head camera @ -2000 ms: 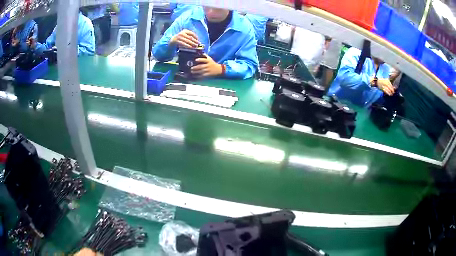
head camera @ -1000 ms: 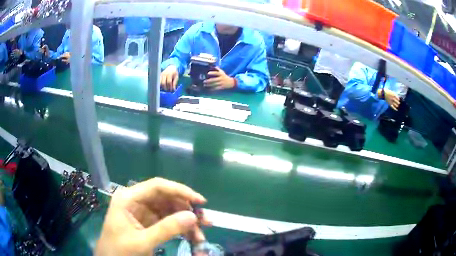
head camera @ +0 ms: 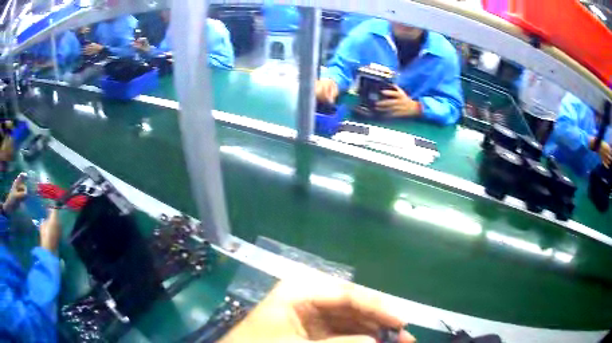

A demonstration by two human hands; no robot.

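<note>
My left hand (head camera: 309,315) is at the bottom centre, blurred and cut off by the lower edge. Its thumb and a finger pinch a small dark part (head camera: 388,335). A black plastic housing (head camera: 473,337) shows only as a strip at the bottom edge, right of the hand. Black cable leads (head camera: 231,311) with shiny ends lie left of the hand, partly hidden by it. A flat clear plastic bag (head camera: 302,258) lies behind the hand by the white rail. My right hand is out of the picture.
A black unit (head camera: 114,248) and more leads (head camera: 181,244) stand left. A neighbour's hands (head camera: 48,228) are near red wires (head camera: 64,195). A grey post (head camera: 201,134) rises by the conveyor (head camera: 322,214). Across it, a person holds a black unit (head camera: 374,87).
My left hand came up from the bottom edge and now sits lower, still pinching the dark part. The view has turned left, showing the neighbour; the housing has moved toward the bottom right edge.
</note>
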